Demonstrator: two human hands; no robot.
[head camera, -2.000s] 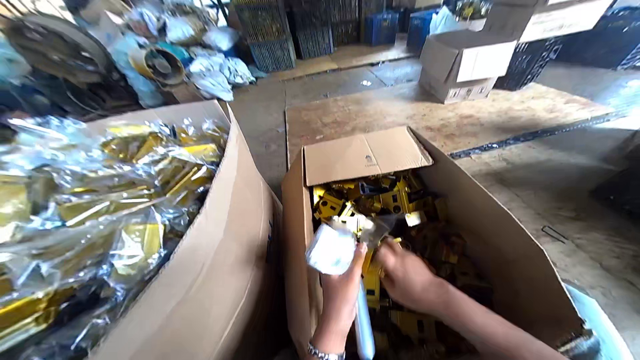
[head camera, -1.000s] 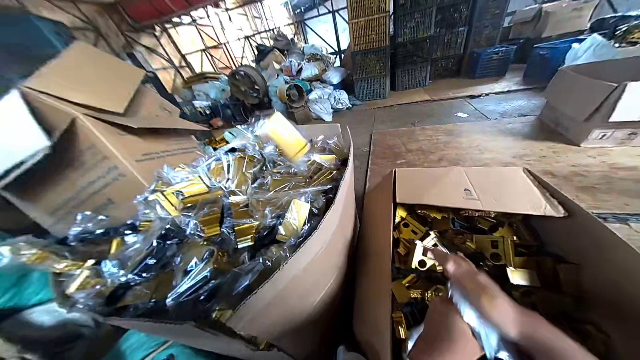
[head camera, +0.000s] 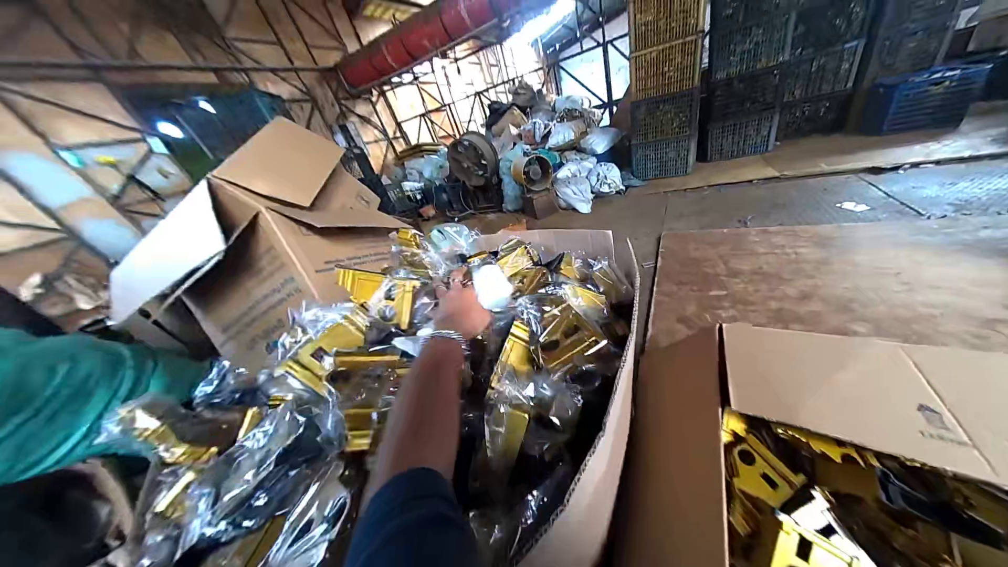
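My left hand (head camera: 463, 309), with a bracelet at the wrist, reaches into a large cardboard box (head camera: 622, 370) heaped with yellow parts in clear plastic bags (head camera: 516, 350). Its fingers are partly blurred among the bags, and a white item (head camera: 492, 286) lies against them; whether they grip it is unclear. My right hand is out of view. At lower right, a second cardboard box (head camera: 681, 449) holds loose yellow parts (head camera: 760, 471), some with round holes, and a black piece.
A person's green sleeve (head camera: 87, 394) is close at left. Behind it stands an open cardboard box (head camera: 287, 276). Bags of scrap (head camera: 575, 181) and stacked plastic crates (head camera: 665, 126) are at the back. A brown board (head camera: 827, 276) lies on the floor beyond the right box.
My left hand was over the right box two seconds ago; now it is in the left box among the bagged parts. My right hand has left the view, which has swung left.
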